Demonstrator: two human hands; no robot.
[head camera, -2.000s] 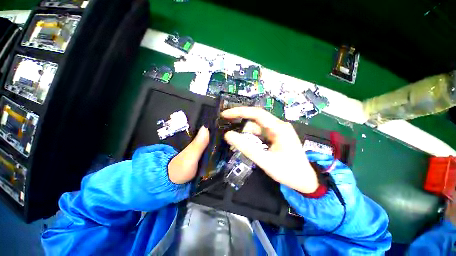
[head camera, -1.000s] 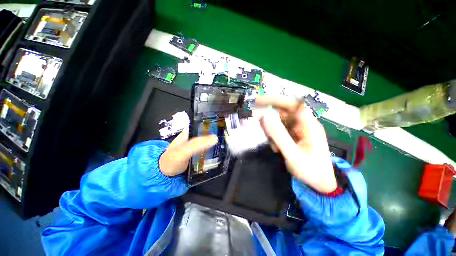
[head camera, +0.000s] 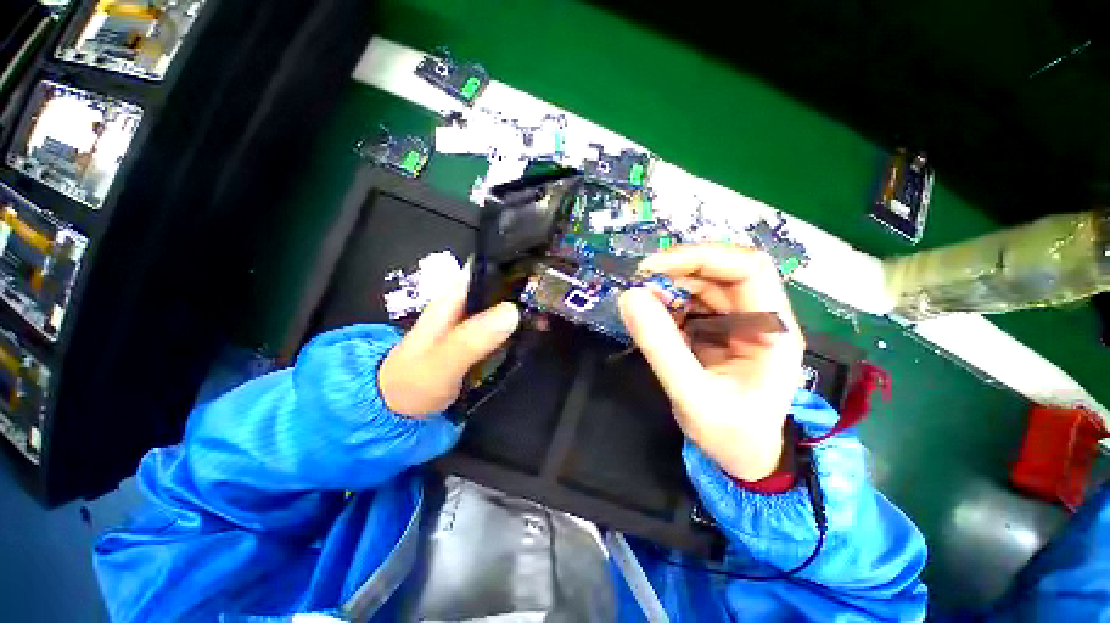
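Note:
My left hand (head camera: 432, 353) holds a dark phone front housing (head camera: 526, 225) tilted up on its long side, thumb on its near face. My right hand (head camera: 718, 353) pinches a phone mainboard (head camera: 582, 299) with silver shields between thumb and fingers. The board's left end is close beside the housing; whether they touch I cannot tell. A thin dark reddish-brown stick or strip (head camera: 736, 325) lies across my right hand. A whitish board piece (head camera: 422, 282) lies in the left slot of the black foam tray (head camera: 554, 484) below my hands.
Stacked foam trays with housings (head camera: 79, 140) stand at left. Loose boards (head camera: 615, 170) lie along the white strip (head camera: 974, 353). One housing (head camera: 902, 195) lies on the green mat at upper right. A taped post (head camera: 998, 264) and red bin (head camera: 1057, 454) are at right, beside a blue sleeve.
The housing in my left hand has turned from lying face-up to tilted on its side. The piece in my right hand, blurred and whitish before, now shows as a mainboard beside the housing.

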